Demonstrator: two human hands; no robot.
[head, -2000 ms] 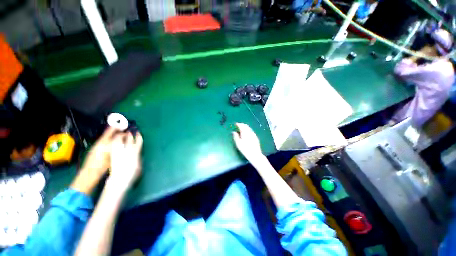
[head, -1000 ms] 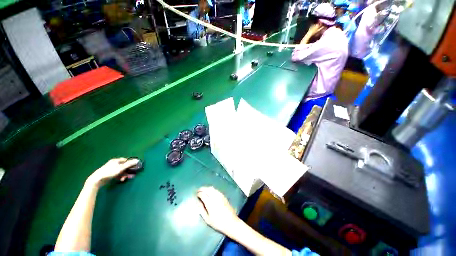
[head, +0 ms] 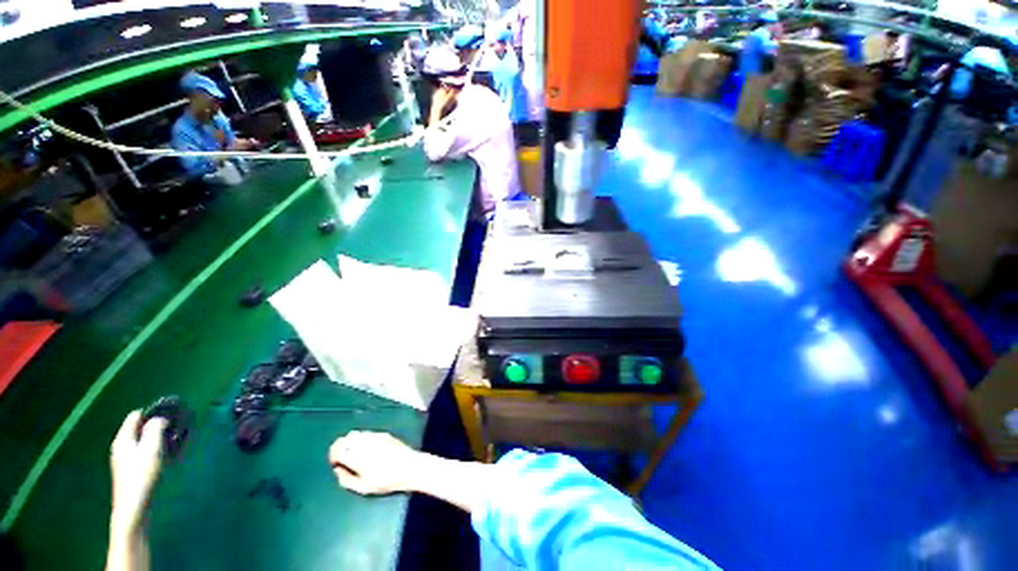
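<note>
My left hand (head: 135, 455), at the lower left, grips a round black housing (head: 169, 428) by its edge, over the green bench. My right hand (head: 371, 463) rests low over the bench near its front edge, fingers curled; whether a tiny part is between them cannot be seen. A loose pile of tiny dark inserts (head: 269, 492) lies on the bench between my hands. A cluster of several black housings (head: 255, 431) sits just beyond the pile, beside the open white carton (head: 374, 329).
The welding press stands right of the bench, with an orange head (head: 592, 56), silver horn (head: 576, 178), dark base (head: 580, 279), green buttons (head: 517, 370) and a red button (head: 580, 369). More housings (head: 252, 297) lie up the bench. A person in pink (head: 474, 128) sits beyond; a red pallet truck (head: 904, 259) stands right.
The view has swung right, bringing the whole press and blue floor into sight. My left hand still holds the housing, now seen more edge-on. My right hand stays curled near the bench edge.
</note>
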